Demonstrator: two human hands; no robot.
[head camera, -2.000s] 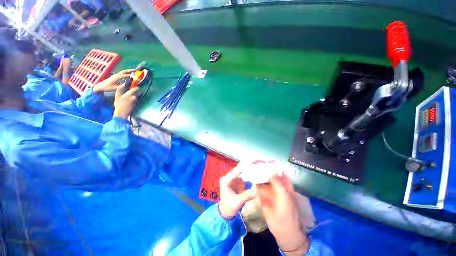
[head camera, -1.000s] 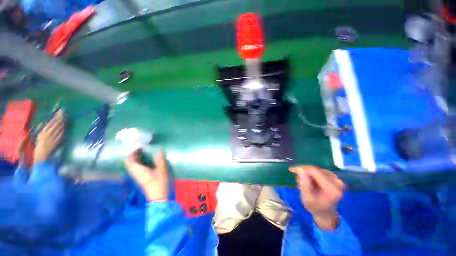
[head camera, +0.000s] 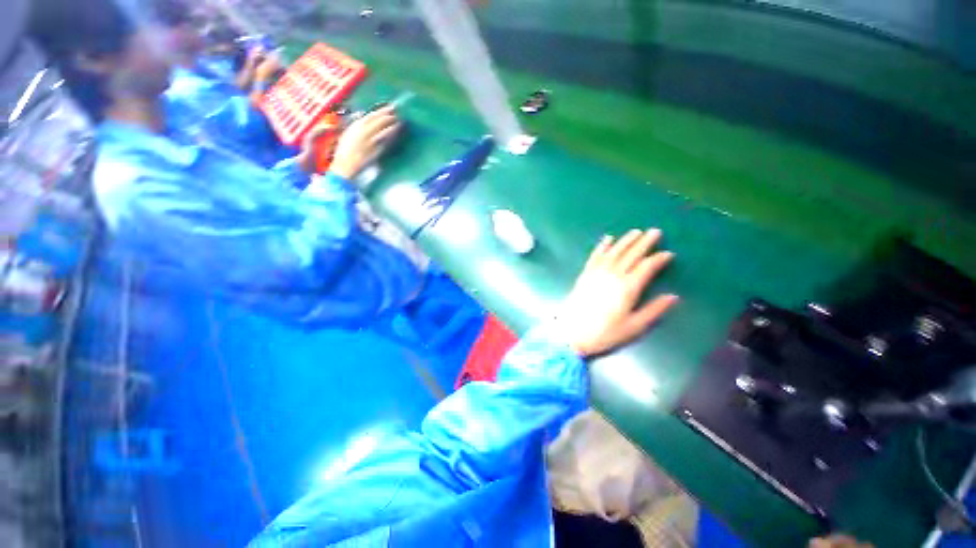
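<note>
My left hand (head camera: 615, 298) is bare, with its fingers spread flat over the green bench top (head camera: 599, 193), and holds nothing. A white palm-sized bottle (head camera: 513, 230) lies on the bench to the left of that hand, not touched by it. The black press fixture (head camera: 813, 375) stands to the right, cut off by the picture's edge; its red grip is out of view. Only a sliver of my right hand (head camera: 840, 542) shows at the bottom edge below the fixture, so its fingers and any hold are hidden.
A red tray (head camera: 487, 351) is partly hidden behind my left sleeve. Dark blue strips (head camera: 455, 182), a small white piece (head camera: 521, 143) and a dark round part (head camera: 535, 102) lie farther back. A blue-coated person (head camera: 214, 225) sits to the left, near another red tray (head camera: 311, 94).
The view has swung left. The white bottle has left my hands and lies on the bench. My left hand has moved away from it and spread open; my right hand is now mostly out of view.
</note>
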